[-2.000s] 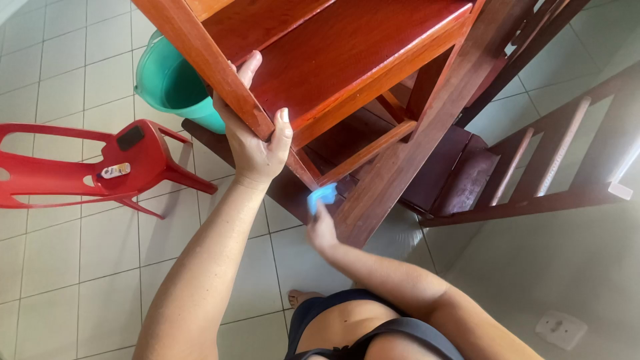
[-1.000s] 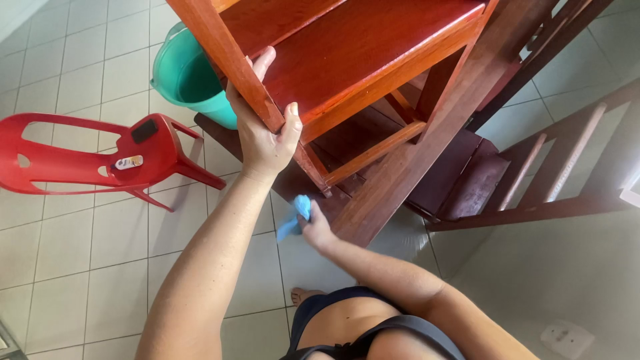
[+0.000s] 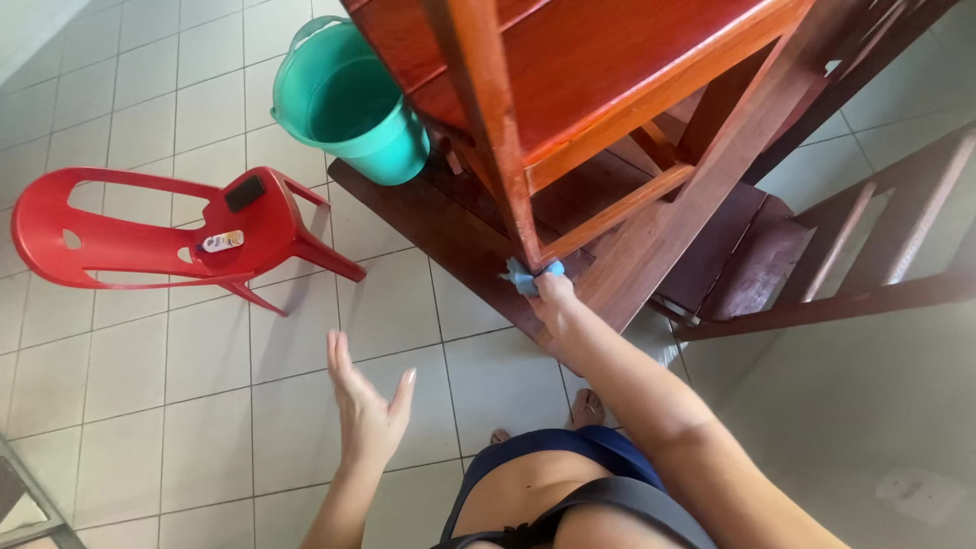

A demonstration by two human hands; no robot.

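Note:
A glossy reddish-brown wooden chair (image 3: 610,84) stands on a dark wooden table (image 3: 457,229). My right hand (image 3: 554,293) grips a blue cloth (image 3: 526,276) against the lower end of the chair's near leg, and the cloth wraps partly around it. Away from the chair, over the tiled floor, my left hand (image 3: 370,404) is raised with fingers and thumb apart, holding nothing. Behind the chair leg, on the far left corner of the table, is a green plastic bucket (image 3: 351,107); its contents are hard to make out.
To the left stands a red plastic chair (image 3: 263,221) with a dark phone-like object (image 3: 244,194) and a small white bottle (image 3: 223,242) on its seat. A dark wooden chair (image 3: 724,244) with a slatted back is at the right, near the wall (image 3: 854,427).
My left hand has let go of the chair on the table and moved down and left. My right hand has brought the blue cloth back to the chair leg's end.

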